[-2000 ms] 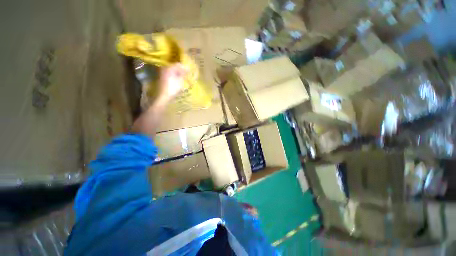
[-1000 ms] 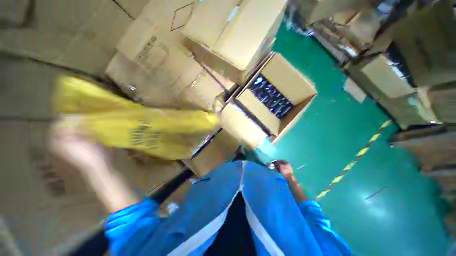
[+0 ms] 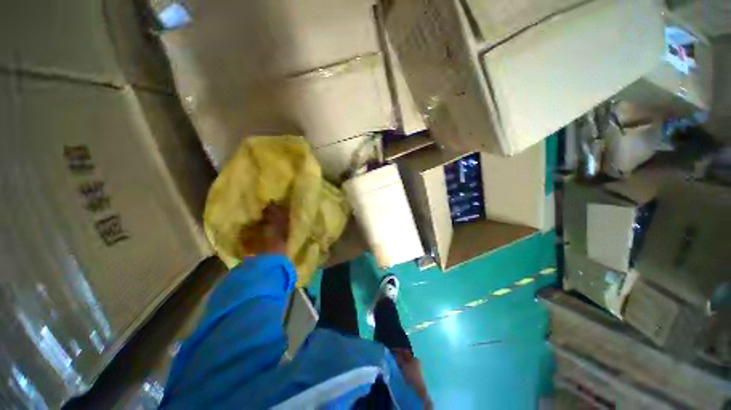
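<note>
A crumpled yellow sack (image 3: 268,172) stands open-mouthed beside the cartons, left of the centre. My left hand (image 3: 267,231) is inside its mouth; the fingers are blurred and I cannot tell whether they grip anything. My right hand (image 3: 410,372) shows small and blurred low in the centre, partly cut off by my jacket; its fingers cannot be made out. An open carton (image 3: 509,192) with dark shiny goods (image 3: 465,188) in rows is to the right of the sack, one flap folded out towards it.
Large closed cartons (image 3: 585,72) are at the top right and top centre. A big printed carton (image 3: 72,192) fills the left side. More cartons (image 3: 681,240) are piled on the right. The green floor (image 3: 481,352) carries yellow-black tape, and a shoe (image 3: 385,296) shows below the flap.
The yellow sack was stretched out flat in my left hand; now it is bunched and open, with my hand inside. My right hand has moved down and left in view. The camera view has turned.
</note>
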